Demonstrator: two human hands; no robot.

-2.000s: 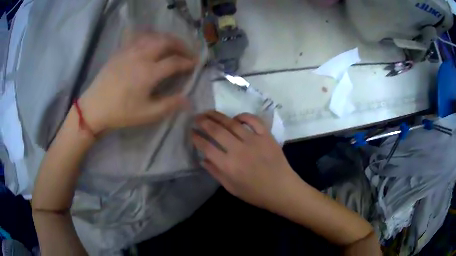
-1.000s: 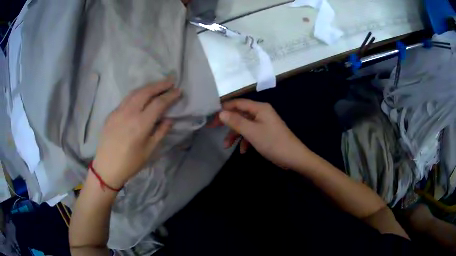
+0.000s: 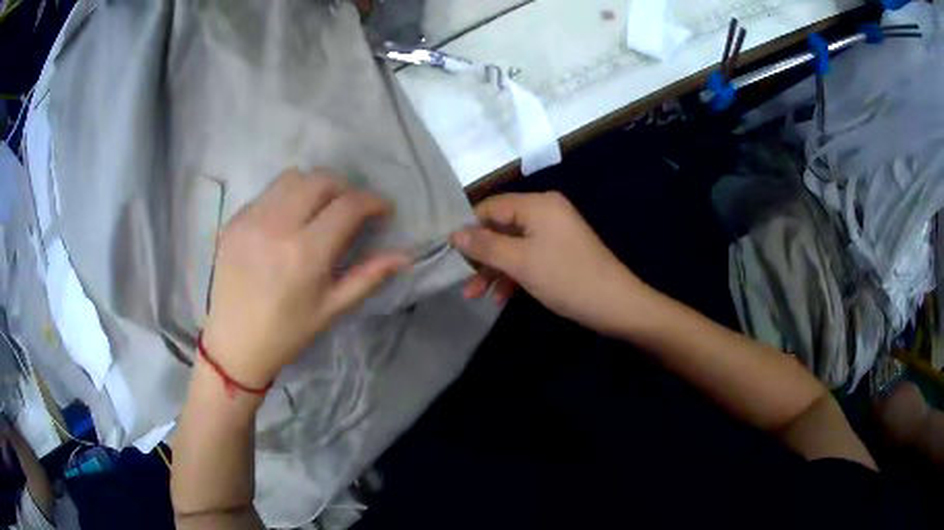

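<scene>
The light grey garment panel [image 3: 279,114] lies over the table and hangs off its front edge towards me. A narrow dark slit or seam line shows on it, left of my left hand. My left hand [image 3: 311,248] rests on the cloth with its fingers bent and the thumb apart; whether it pinches cloth I cannot tell. My right hand [image 3: 518,254] pinches the panel's right edge between thumb and fingers, just below the table edge. The shiny metal guide [image 3: 424,56] with a wavy wire end lies above, beside the cloth.
The white table [image 3: 580,72] has a brown front edge. One white strip [image 3: 534,129] hangs from the guide over that edge, and another [image 3: 654,29] lies further back. A clamp rod [image 3: 782,66] with blue clips and hanging grey strips [image 3: 880,155] are at right. White sheets [image 3: 78,311] lie at left.
The machine head and thread snips have left the view. My right hand has moved down from the table to the panel's edge. The garment is pulled towards me and spread flatter.
</scene>
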